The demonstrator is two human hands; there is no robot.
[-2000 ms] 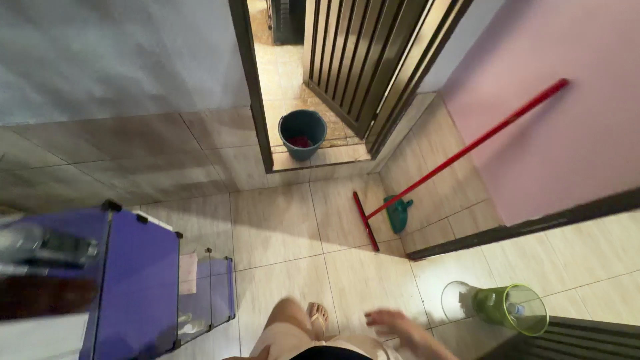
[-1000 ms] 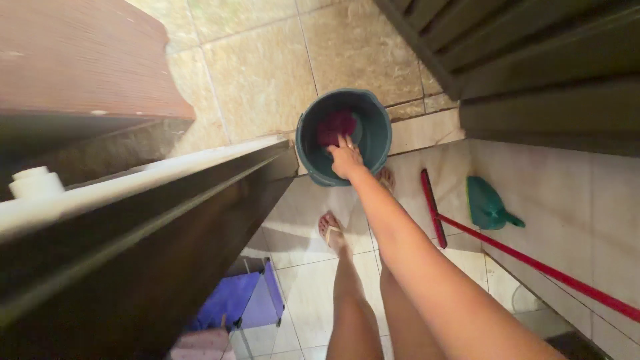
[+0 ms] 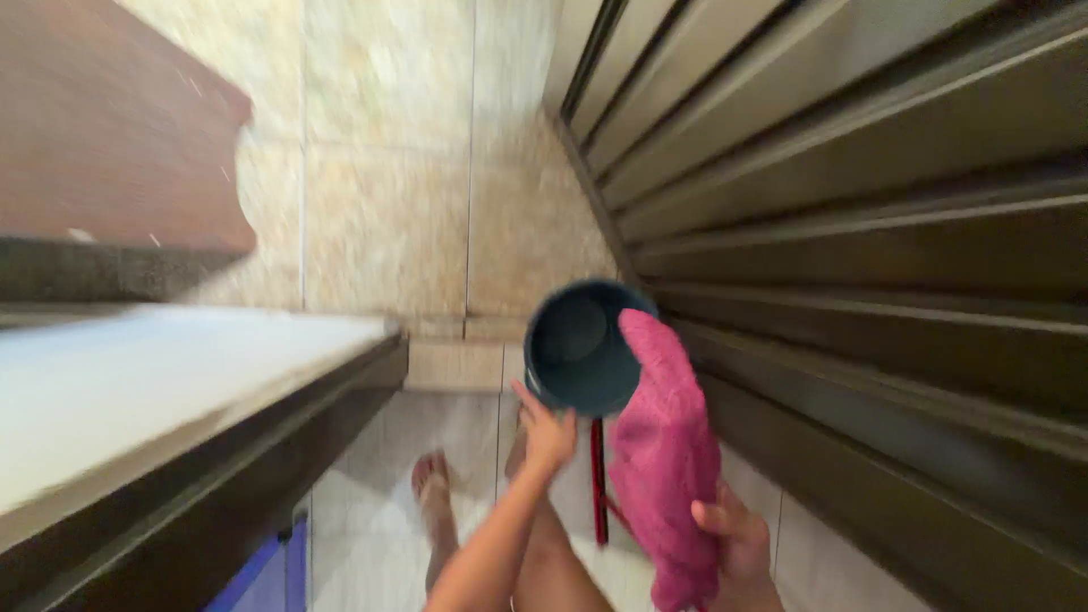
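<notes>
In the head view a dark teal plastic bucket is beside the slatted door. My left hand is at the bucket's near rim, its fingers touching or very close to it; whether they grip it is unclear. My right hand grips a bunched pink cloth, which hangs long and overlaps the bucket's right edge. Part of a red squeegee shows on the floor between the bucket and my legs.
A dark slatted door fills the right side. At the left are a dark frame with a pale top and a reddish-brown panel. A tiled threshold crosses in front of my feet. Part of a purple-edged rack is at lower left.
The pink cloth was inside the bucket with one hand reaching in; it is now out, in my right hand. My left hand has come to the bucket's rim.
</notes>
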